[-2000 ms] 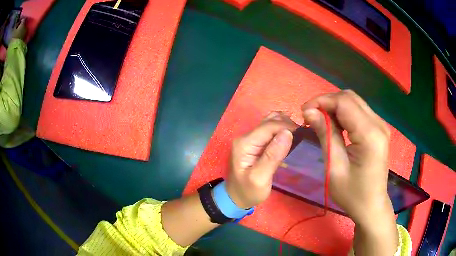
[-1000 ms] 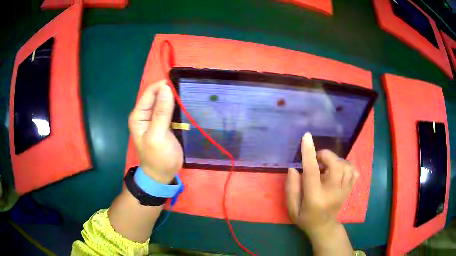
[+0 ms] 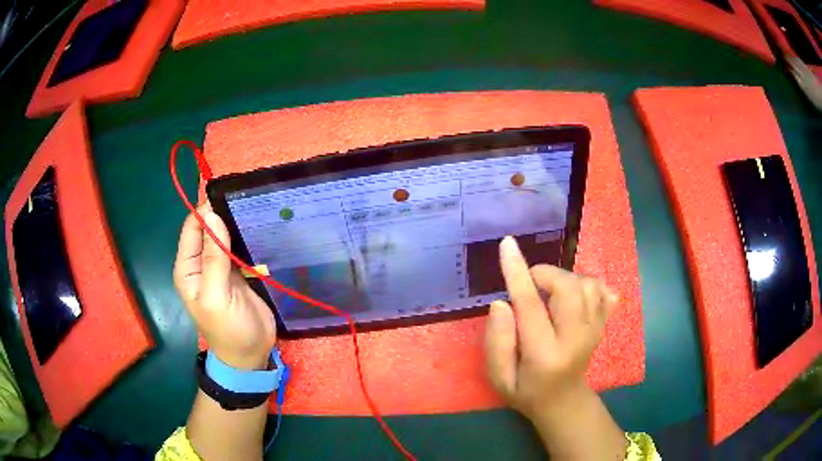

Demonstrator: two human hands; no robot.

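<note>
The lit tablet [image 3: 406,234] lies a little tilted over an orange-red foam pad [image 3: 433,378]. Its screen shows pale panels with one green and two reddish dots. My left hand [image 3: 221,293] holds its left edge, beside a small yellow tab [image 3: 259,270]. The red cord [image 3: 356,347] loops at the tablet's upper left corner, crosses my left hand and the screen, and runs off the bottom edge. My right hand [image 3: 550,333] holds nothing; its index finger points at the dark window at the lower right of the screen. I cannot tell if the fingertip touches.
Dark tablets lie on foam pads at the left [image 3: 45,266], upper left [image 3: 99,40] and right [image 3: 768,257]. More pads show along the top. Another person's hand [image 3: 805,79] is at the upper right edge. The surface between the pads is green [image 3: 135,171].
Two seconds ago both hands were together at the red cord above the tablet. Since then my left hand has taken the tablet's left edge and my right hand has moved over the screen.
</note>
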